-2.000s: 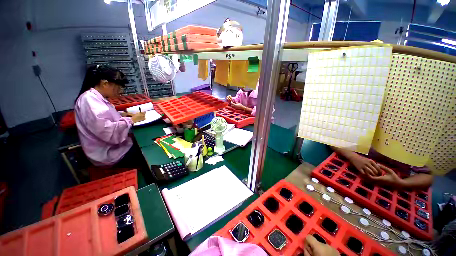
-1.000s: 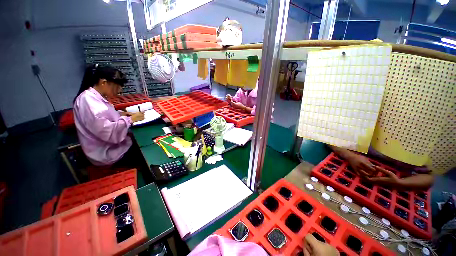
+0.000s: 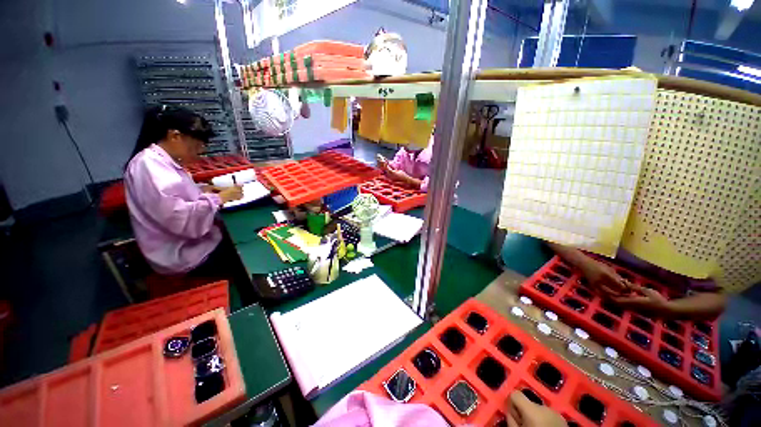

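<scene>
The red-orange compartment tray (image 3: 521,367) lies in front of me at the bottom. Its pockets hold several square watch heads with dark faces; one near its front edge (image 3: 461,398) has a greyer face and a silvery rim. Part of one hand, seemingly my right hand (image 3: 534,413), shows over the tray, cut off by the bottom edge. Its fingers are bent, and whether they hold anything is hidden. A pink sleeve (image 3: 384,411) of mine shows at the tray's left corner. My left hand is out of the picture.
White charging pucks (image 3: 580,334) and wires lie beyond the tray, before another tray (image 3: 546,288) with a person's hands above it. A paper pad (image 3: 346,334), calculator (image 3: 288,283) and side tray (image 3: 125,375) are left. A metal post (image 3: 442,167) and hanging sticker sheets (image 3: 576,163) stand ahead.
My visible hand and sleeve have stayed almost in place. The watches in my tray have not visibly moved. The opposite person's hands have shifted slightly.
</scene>
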